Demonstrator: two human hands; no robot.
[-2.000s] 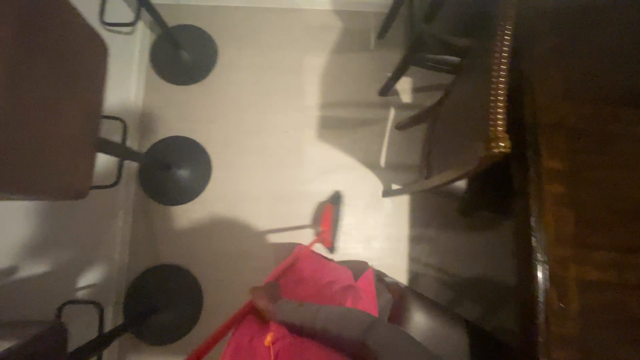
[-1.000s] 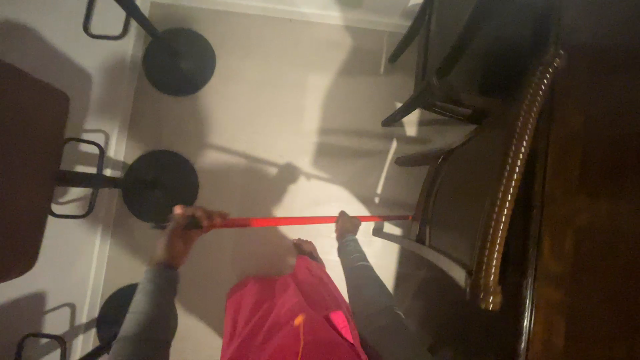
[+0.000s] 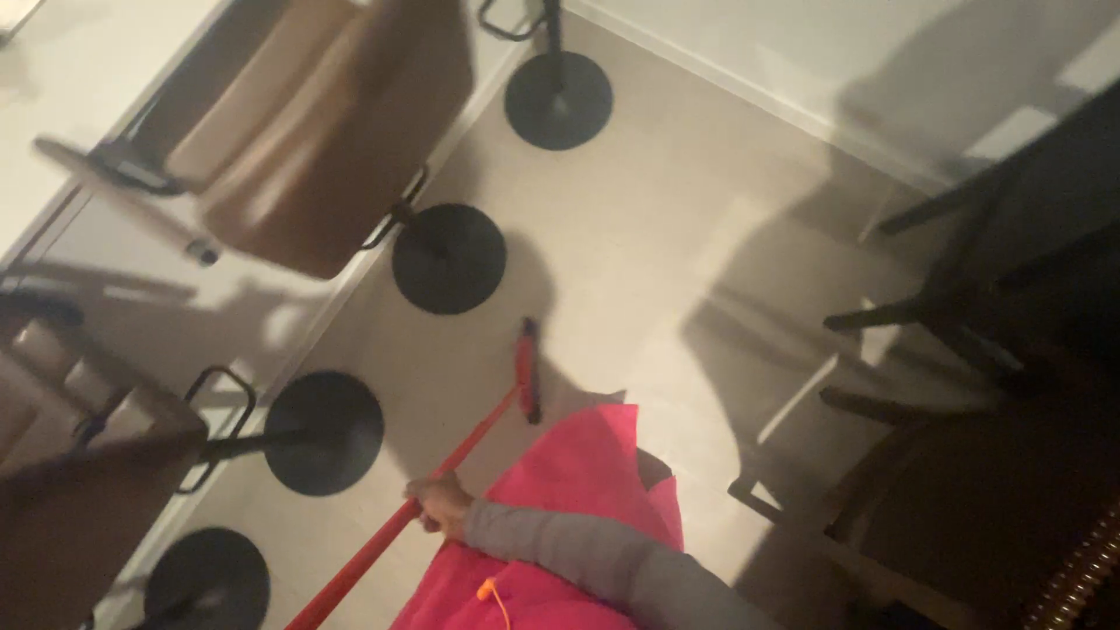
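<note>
My right hand (image 3: 440, 505), in a grey sleeve, grips the red handle (image 3: 372, 551) of a push broom partway along its length. From the lower edge the handle slants up to the red broom head (image 3: 526, 369), whose dark bristles face right over the pale floor. The head lies below and right of a round black stool base. A bright pink garment (image 3: 560, 472) with an orange cord toggle (image 3: 486, 589) hangs beneath my forearm. My left hand is out of frame, as is the upper end of the handle.
Several bar stools with brown seats (image 3: 350, 131) and round black bases (image 3: 450, 259) line the left, by a white counter wall. A white baseboard (image 3: 744, 92) crosses the top right. Dark chair legs (image 3: 875, 315) and a chair with studded trim (image 3: 1081, 569) stand at right.
A second ago both hands held the handle crosswise, the left one in view; now only the right shows on it and the handle slants. The broom head is back in view. The view has turned toward the stools.
</note>
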